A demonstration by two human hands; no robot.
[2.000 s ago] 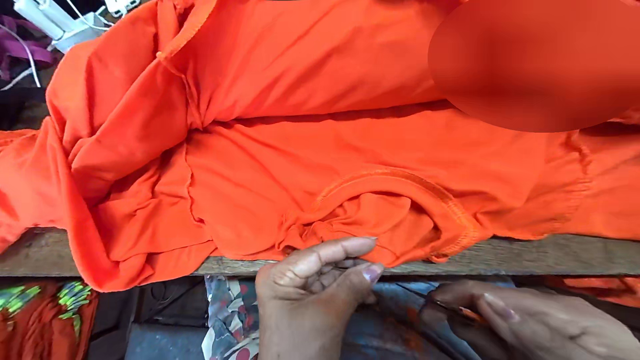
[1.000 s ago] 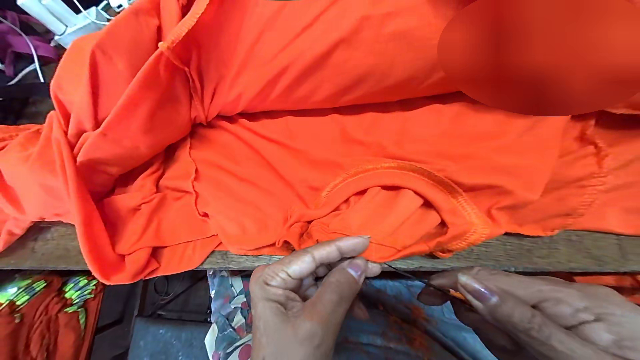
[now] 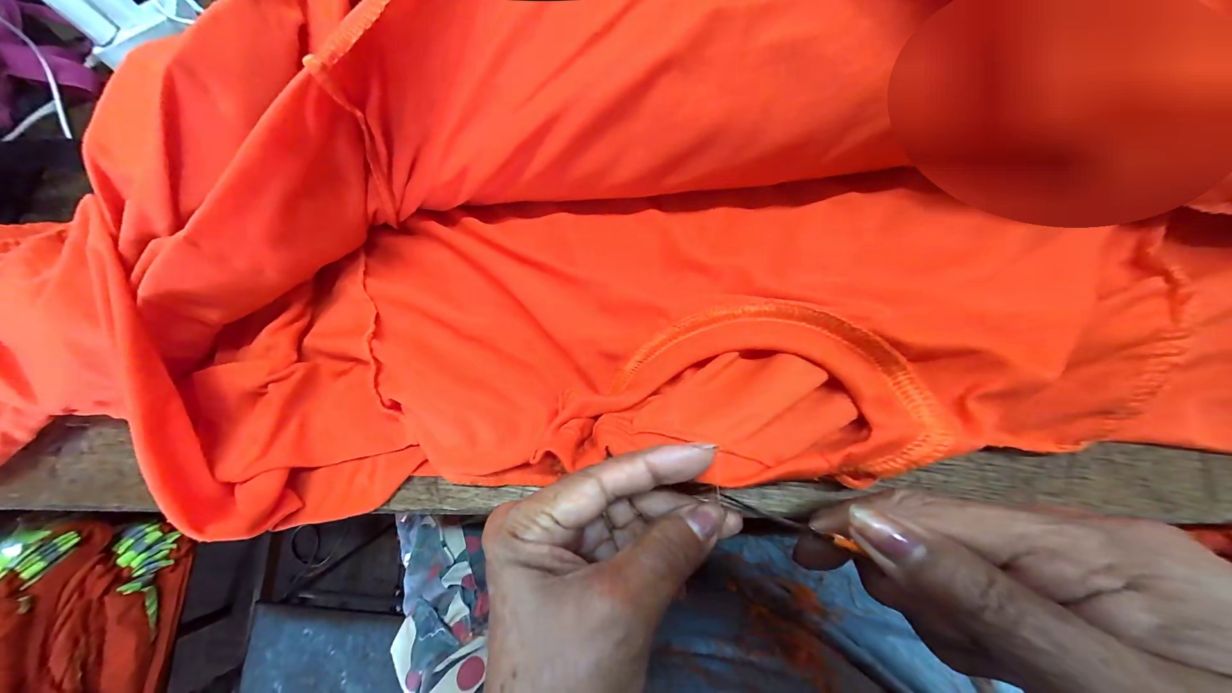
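Note:
An orange knit garment [image 3: 731, 260] lies bunched across the wooden table, its ribbed neckband [image 3: 818, 327] curving near the front edge. Just below that band, my left hand [image 3: 616, 558] pinches a fine thread [image 3: 718, 493] between curled fingers and thumb. My right hand [image 3: 1001, 577] grips a thin dark pointed tool [image 3: 770, 513], with a bit of orange showing at the fingertips. The tool's tip reaches toward my left fingertips; whether it touches the thread cannot be told. Its other end is hidden in my right hand.
The wooden table edge [image 3: 1039, 481] runs beneath the garment. Below left are orange fabric with yellow-green pieces [image 3: 96, 597] and a grey surface [image 3: 318, 645]. Patterned cloth [image 3: 443, 606] hangs beside my left wrist. White equipment [image 3: 125, 29] and a cable stand at upper left. A blurred patch covers the upper right.
My right hand has turned, and the dark tool shows more clearly between the two hands than two seconds ago. My left hand stays in nearly the same place. The garment lies much as before.

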